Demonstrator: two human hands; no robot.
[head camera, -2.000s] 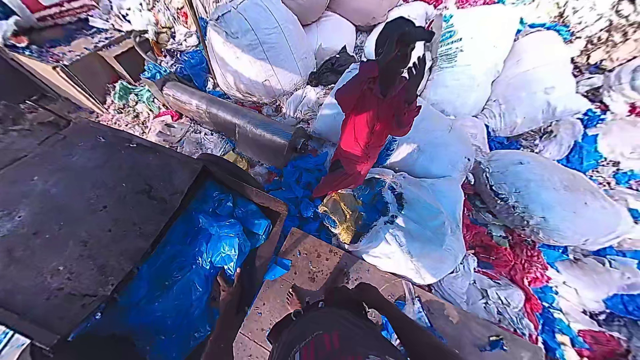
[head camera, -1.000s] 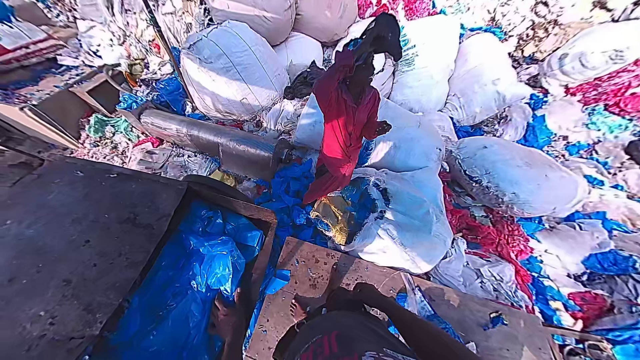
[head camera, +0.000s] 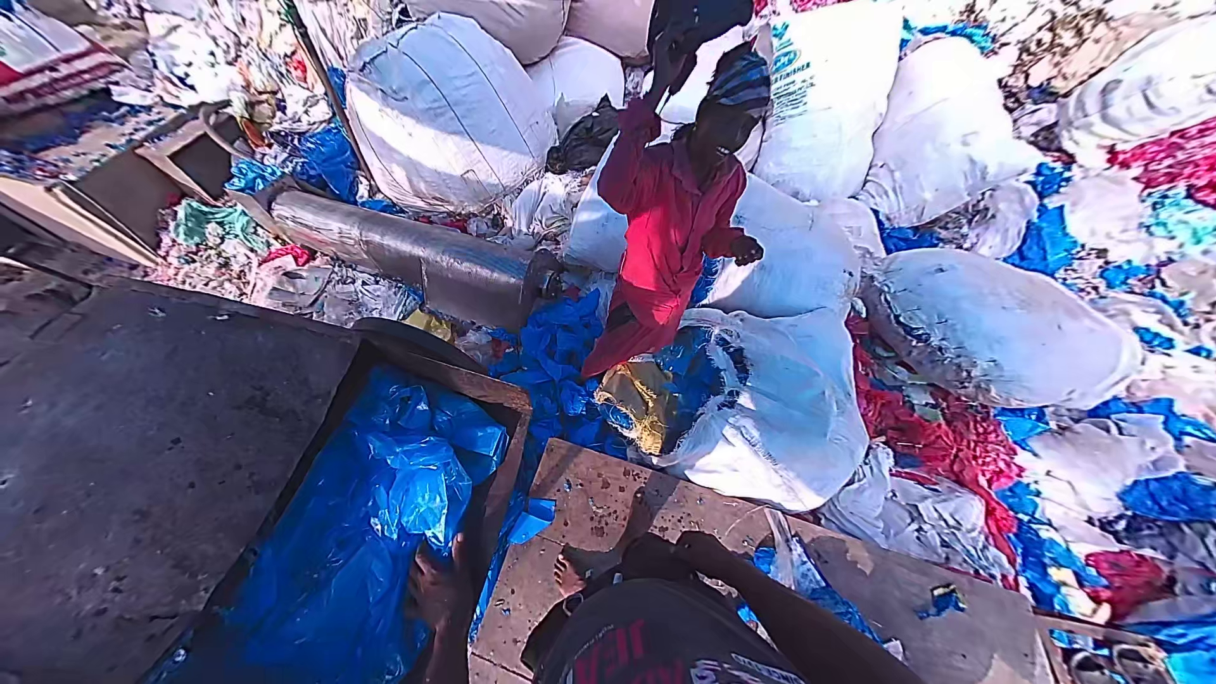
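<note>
My left hand (head camera: 439, 584) rests at the right side of a metal trough, its spread fingers touching the blue plastic film (head camera: 380, 532) that fills it; whether it grips any film is unclear. My right hand (head camera: 698, 553) is bent in front of my body near my knee, dark and in shade, so its fingers cannot be made out. Under me lies a brown board platform (head camera: 594, 494), where part of a bare foot (head camera: 568, 576) shows. A loose scrap of blue plastic (head camera: 532, 521) lies between trough and platform.
A person in red clothes (head camera: 665, 228) stands ahead among blue scraps, one arm raised with a dark cloth. Near them are a metal cylinder (head camera: 408, 252), an open white sack (head camera: 788, 408) and stuffed white sacks (head camera: 451, 114). A dark metal cover (head camera: 161, 456) lies left of the trough.
The person in red has turned and lowered one arm from the head, while the other is raised with a dark cloth. My left hand stays at the blue film.
</note>
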